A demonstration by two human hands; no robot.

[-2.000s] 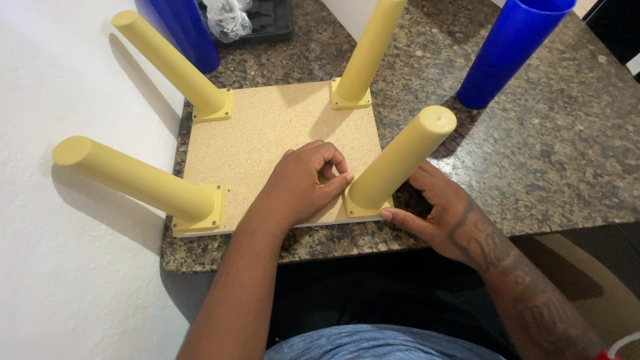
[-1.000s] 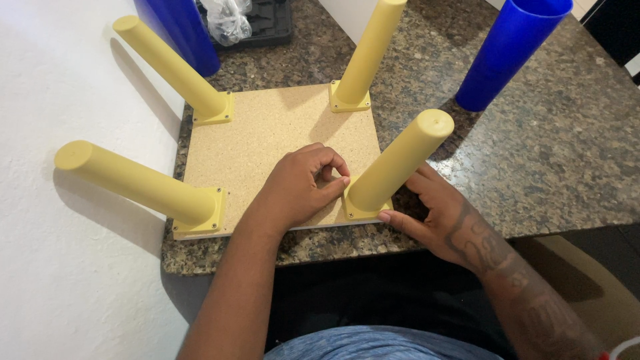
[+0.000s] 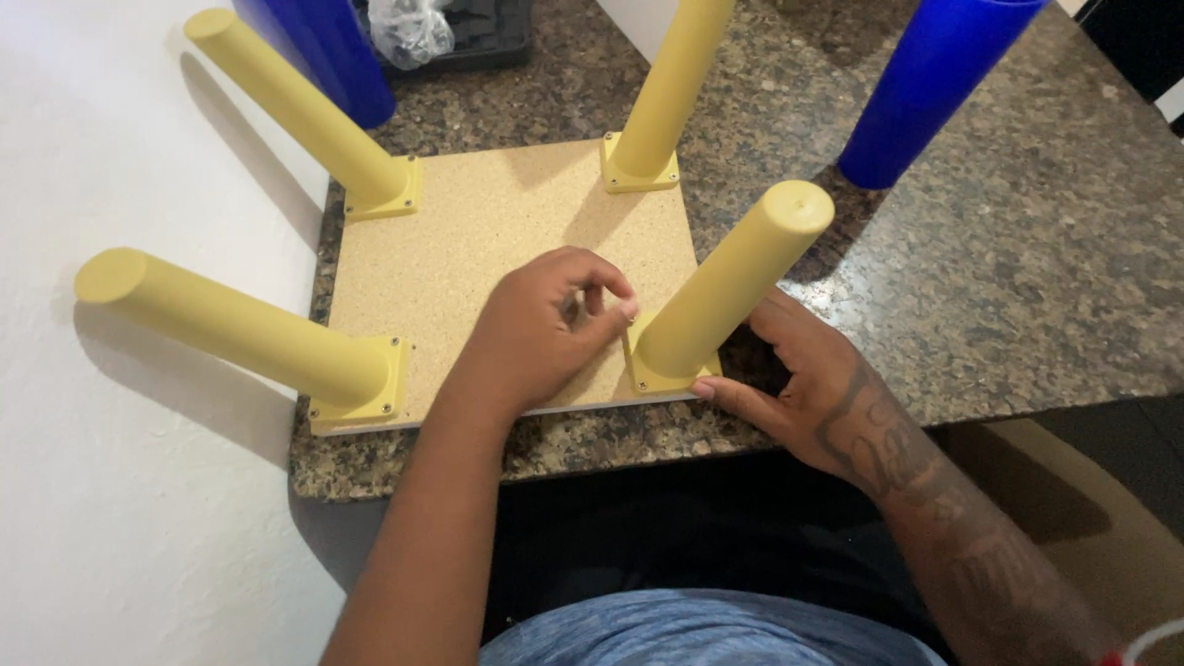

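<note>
A particleboard panel (image 3: 499, 231) lies flat on a granite counter, with yellow plastic legs standing up from its corners on square screwed bases. My left hand (image 3: 564, 324) rests over the panel, thumb and forefinger pinched at a small screw (image 3: 632, 320) on the inner corner of the near-right leg's base. The near-right leg (image 3: 735, 277) stands between my hands. My right hand (image 3: 795, 379) is around the outer side of that base, its thumb at the front corner and its fingers partly hidden behind the leg. The near-left leg (image 3: 240, 324) has screws in its base.
A blue tumbler (image 3: 934, 92) stands on the granite counter (image 3: 1036, 268) at the right. Another blue object (image 3: 324, 55) is behind the far-left leg, beside a black tray (image 3: 499, 37) with a clear plastic bag (image 3: 412, 32). A white wall (image 3: 139, 481) borders the left side.
</note>
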